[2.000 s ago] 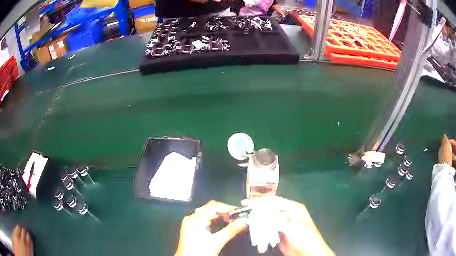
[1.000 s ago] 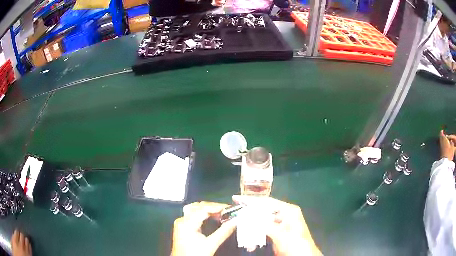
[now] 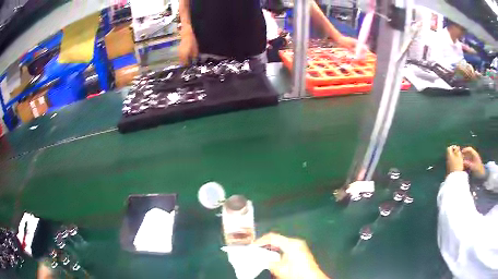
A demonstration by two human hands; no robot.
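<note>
My right hand (image 3: 295,258) is at the bottom centre and grips a white wiping cloth (image 3: 248,261), which hangs over the near edge of the solvent bottle (image 3: 238,220). The bottle's round pale cap (image 3: 212,195) hangs open on its left. I cannot make out my left hand. A blurred hand shows at the lower left edge, and whose it is cannot be told. Several small shiny workpieces (image 3: 63,238) stand at the left. More workpieces (image 3: 385,209) stand at the right. No workpiece is visible in my right hand.
A black bin (image 3: 129,223) with a white sheet (image 3: 155,231) lies left of the bottle. Behind are a black foam tray (image 3: 218,107), orange trays (image 3: 338,87) and a metal post (image 3: 379,125). A person stands behind the foam tray. A white-sleeved person works at the right.
The view has swung right and up. My left hand and the dark workpiece have left the centre. My right hand keeps the cloth, now opened out more by the bottle.
</note>
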